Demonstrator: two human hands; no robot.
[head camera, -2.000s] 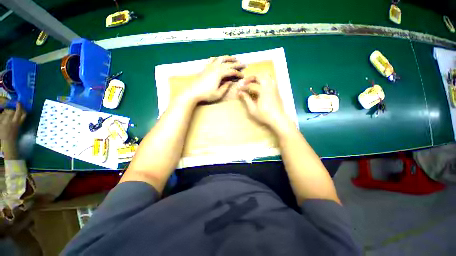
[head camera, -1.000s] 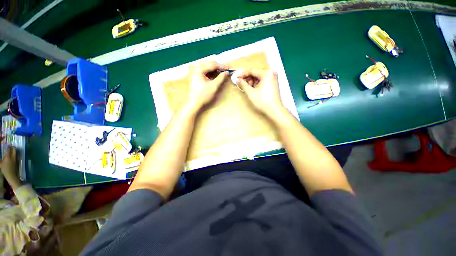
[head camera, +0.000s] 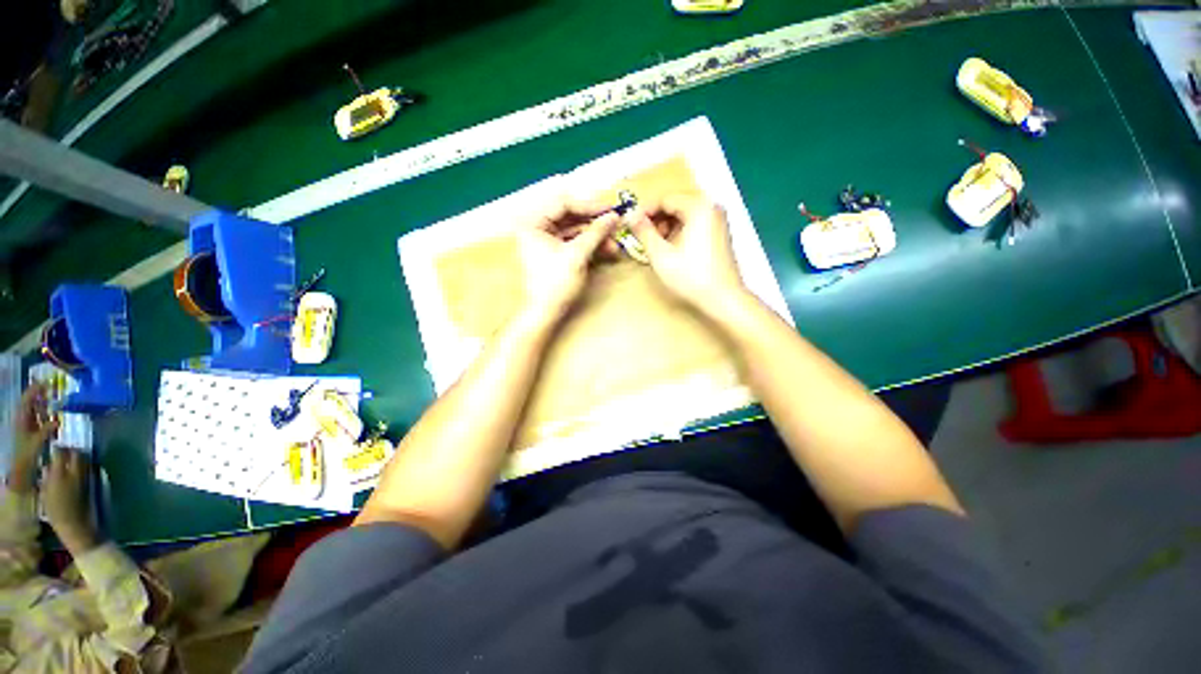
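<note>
A small white-and-yellow wired unit is held between my two hands over the tan, white-edged work mat. Dark and whitish bits show at its upper end, between the fingertips. My left hand is closed on the dark lead wires at the unit's upper left. My right hand grips the unit from the right. The fingers cover much of the unit, and the fine parts are too small to make out.
Three waiting units lie right of the mat, one nearest it. Left are two blue tape dispensers, a unit and a dotted sheet with several units. A pale rail borders the green conveyor. Another person's hands show far left.
The view has turned and shifted, so the bench appears tilted. My fingers have changed hold, and the unit's yellow face now shows between them. The conveyor units have moved.
</note>
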